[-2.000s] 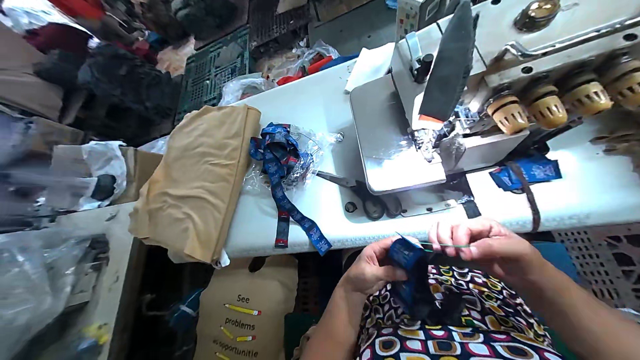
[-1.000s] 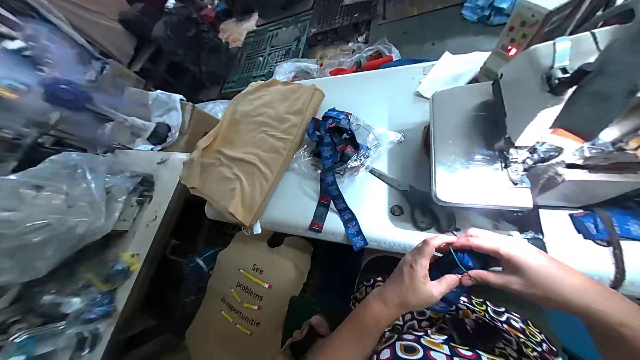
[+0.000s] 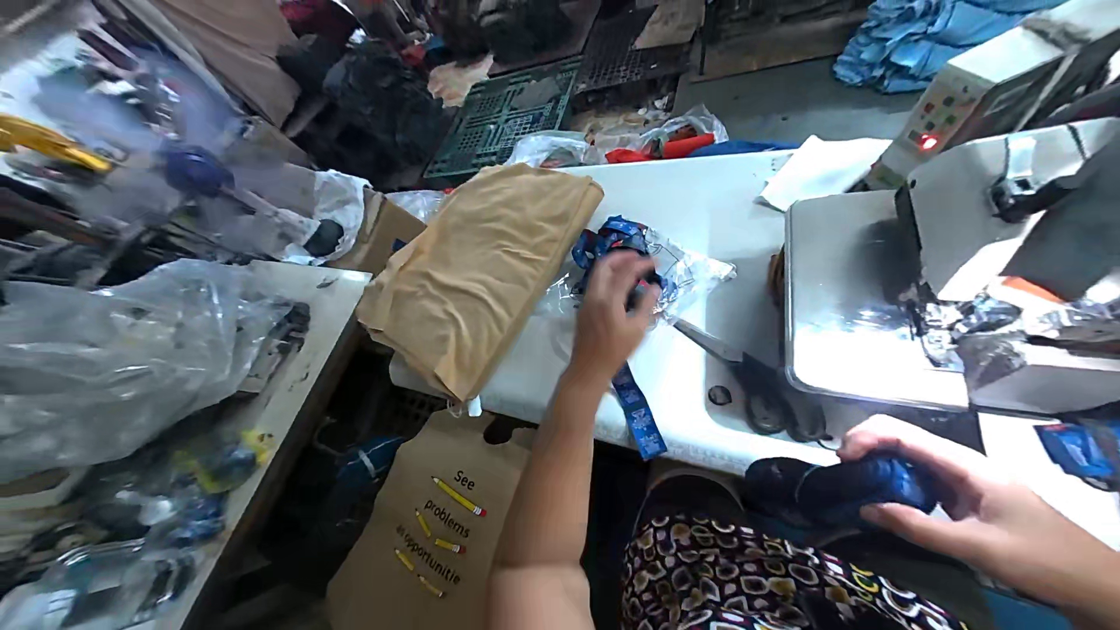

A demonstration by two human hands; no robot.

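My left hand (image 3: 612,319) is over a bunch of blue patterned ribbon (image 3: 640,418) on the white sewing table, its fingers spread at the coiled part; whether they grip it is unclear. Clear plastic film (image 3: 687,271) lies under and beside the ribbon. My right hand (image 3: 927,494) holds a bundle of dark blue fabric (image 3: 853,490) above my lap, at the table's front edge. Black-handled scissors (image 3: 757,385) lie between the hands, with the blades toward the ribbon. A folded tan cloth (image 3: 490,271) rests left of my left hand.
The sewing machine (image 3: 875,306) stands on the right, beside white paper (image 3: 822,171). A tan bag with printed pencils (image 3: 437,525) hangs below the table's front edge. On the left, plastic bags (image 3: 131,350) cover a side table. A green plastic crate (image 3: 507,118) sits beyond.
My left hand has left the dark blue bundle and moved left to the coiled ribbon. My right hand still holds the bundle. The view has shifted left.
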